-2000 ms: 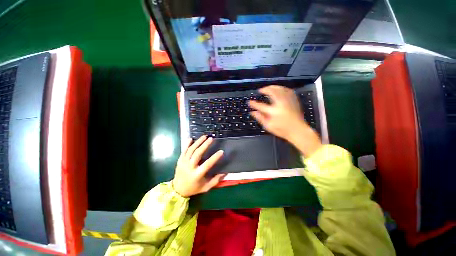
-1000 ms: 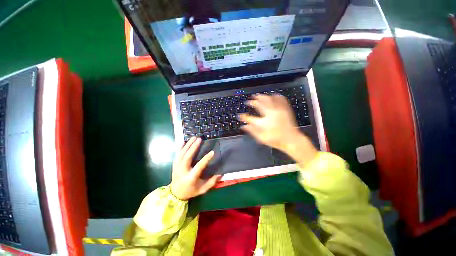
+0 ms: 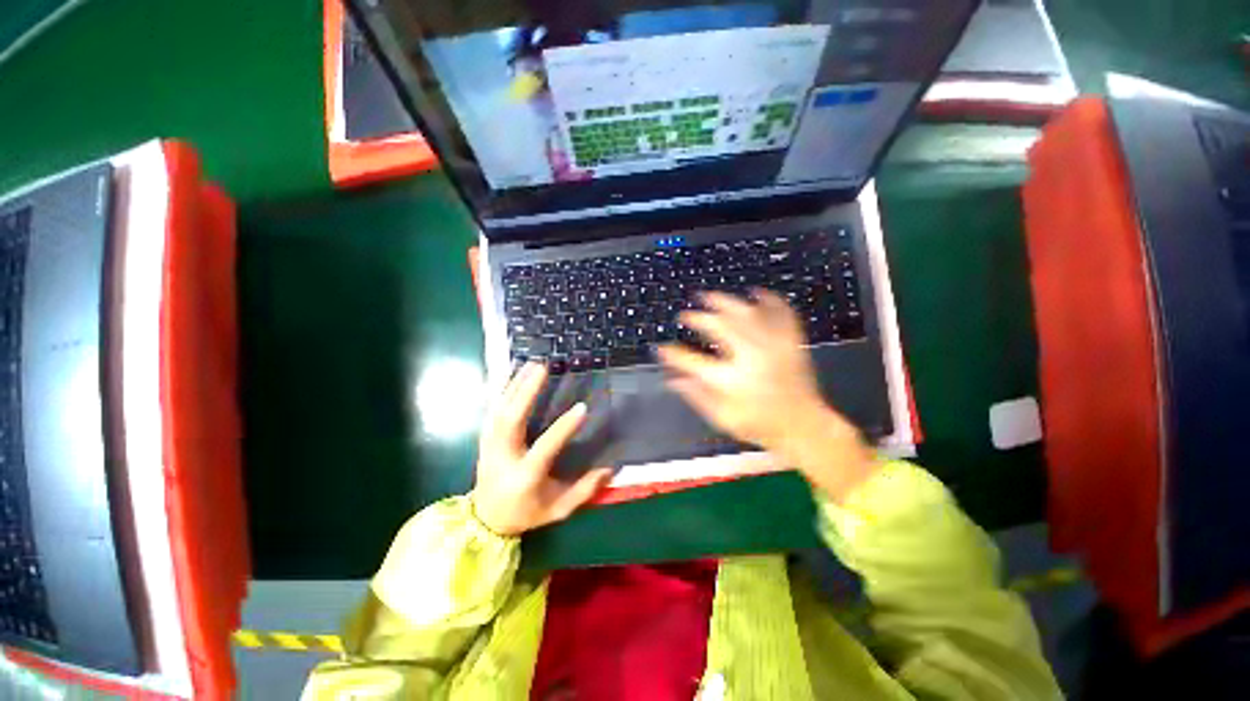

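An open dark grey laptop (image 3: pixel 850 377) stands in front of me on a white liner sheet (image 3: pixel 898 397) over a red foam pad (image 3: pixel 672 485). Its screen (image 3: pixel 672 69) shows a keyboard test window (image 3: pixel 685 123) with many green keys. My left hand (image 3: pixel 528 459) rests on the front left palm rest, fingertips at the lower left of the keyboard (image 3: pixel 617 304). My right hand (image 3: pixel 751 370) is slightly blurred, fingers apart over the lower keyboard edge and touchpad (image 3: pixel 658 418). Whether it touches keys is unclear. Neither hand holds anything.
Laptops on red pads stand at left (image 3: pixel 69 411) and right (image 3: pixel 1213 342). Parts of others show behind the screen at upper left (image 3: pixel 373 103) and upper right (image 3: pixel 1008 62). A small white square (image 3: pixel 1016 423) lies on the green bench (image 3: pixel 329 370) to the right.
More keys in the test window have turned green. My right hand has moved down from the upper keys towards the touchpad. My left hand stays at the front left of the laptop.
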